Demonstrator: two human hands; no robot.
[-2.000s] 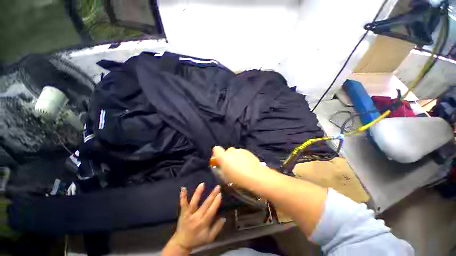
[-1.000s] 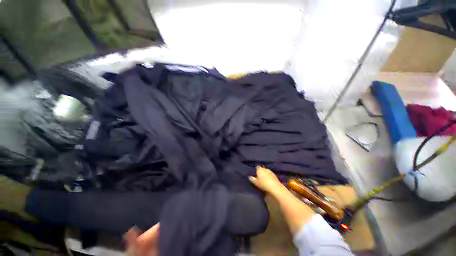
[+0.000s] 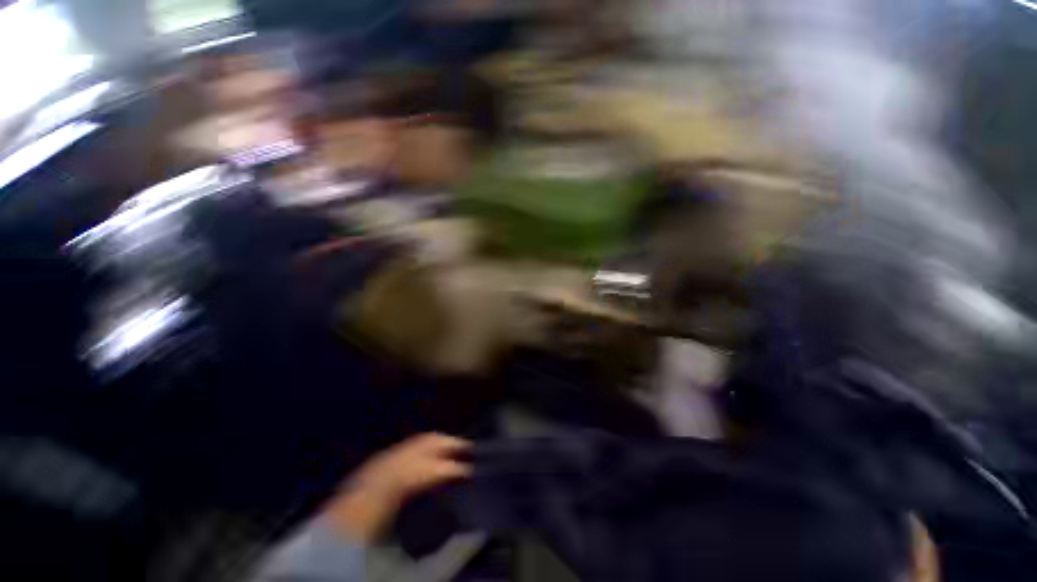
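The head view is heavily blurred. A dark garment (image 3: pixel 682 500) stretches across the lower middle and right. My left hand (image 3: pixel 412 468) is at its left end, with the fingers closed on the cloth. My right hand (image 3: pixel 926 553) shows only as a small blurred strip at the lower right, beside the dark cloth; most of it is hidden, and I cannot tell its grip. The iron and the padded board cannot be made out.
A blurred green object (image 3: pixel 557 210) lies beyond the garment, with tan, box-like shapes (image 3: pixel 716 136) behind it. A dark mass with pale lines (image 3: pixel 887 387) is at the right. Bright patches show at the upper left.
The view has swung sharply away from the wall and grey bench. My right hand let go of the iron between the two earlier frames. The dark cloth now spans between my hands.
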